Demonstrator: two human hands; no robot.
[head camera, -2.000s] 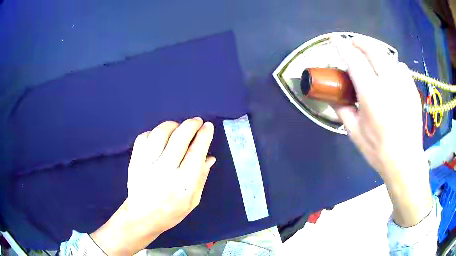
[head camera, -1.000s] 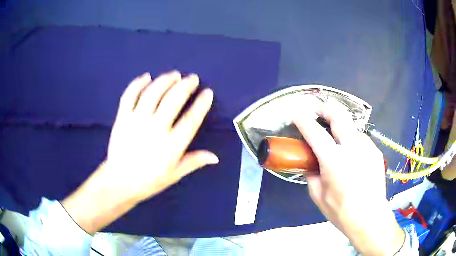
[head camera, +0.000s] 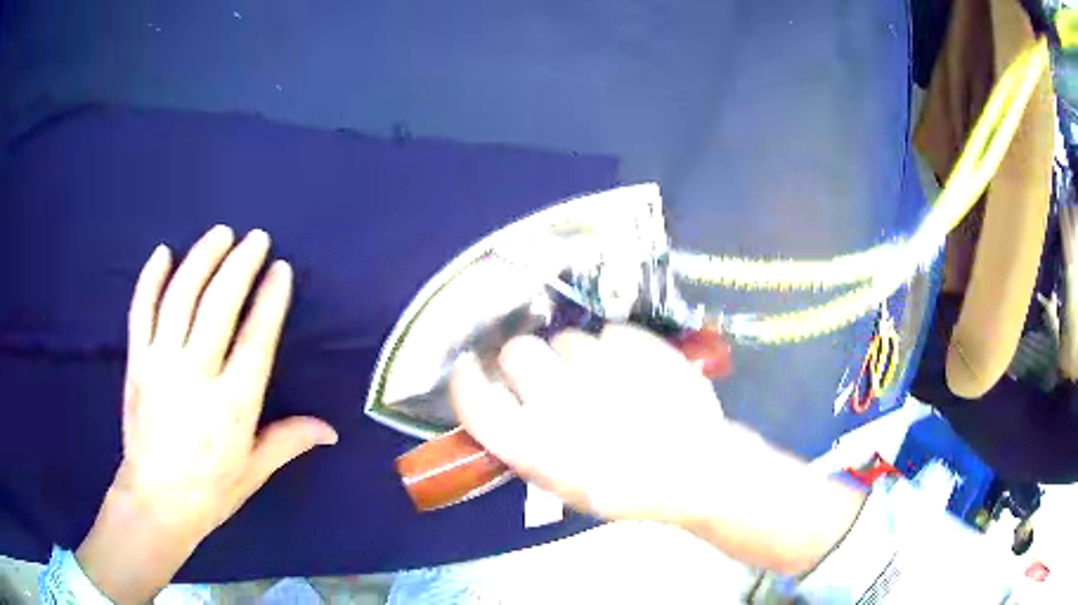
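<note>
A dark navy garment panel point(head camera: 390, 189) lies flat on the blue table cover point(head camera: 532, 71), with a faint seam line running across it at the left. My left hand point(head camera: 207, 402) lies flat on the panel with its fingers apart and holds nothing. My right hand point(head camera: 591, 414) grips the wooden handle of the silver steam iron point(head camera: 473, 301). The iron rests over the panel's right part, its tip pointing to the lower left. A short end of a white strip point(head camera: 544, 506) shows below the handle; the rest is hidden under the iron and hand.
Yellow-and-white steam hoses point(head camera: 804, 272) run from the iron's rear to the upper right. Snips with red and yellow loops point(head camera: 876, 369) lie at the table's right edge. A tan padded arm point(head camera: 1002, 236) stands beyond it. A blue crate point(head camera: 946, 461) is below right.
The iron in my right hand has moved left from beside the panel onto it, over most of the white strip. My left hand has moved left and now lies flat with spread fingers.
</note>
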